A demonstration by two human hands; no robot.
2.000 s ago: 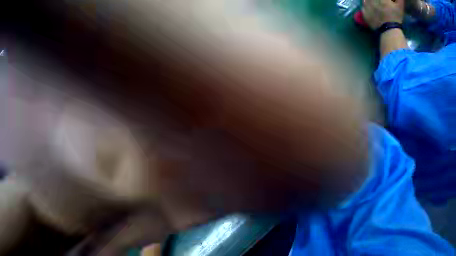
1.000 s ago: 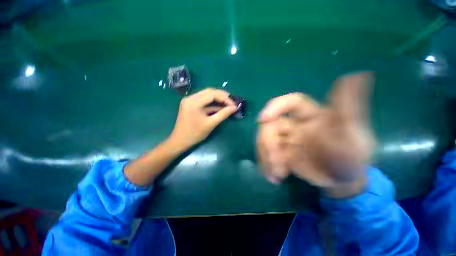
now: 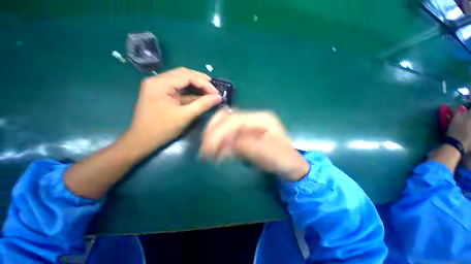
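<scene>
A small dark square unit (image 3: 224, 88), likely a watch case, is at the fingertips of my left hand (image 3: 170, 103), over the green work surface (image 3: 155, 211). My left thumb and index finger pinch its near left edge. My right hand (image 3: 250, 142) is blurred, just below and right of the unit, with its fingers curled; I cannot tell whether it holds anything. A second unit (image 3: 144, 51), greyish with a dark centre, lies beyond my left hand. Small white bits (image 3: 209, 67) lie near both units.
At the right edge, another worker's hand (image 3: 459, 129) with a dark wristband is beside a red item (image 3: 445, 116). A shiny framed object (image 3: 448, 13) stands at the top right. The surface's near edge (image 3: 206, 227) runs below my forearms.
My right hand has moved left, close to the unit at my left fingertips. The camera view has shifted, and the neighbouring worker's hand and red item now show at the right.
</scene>
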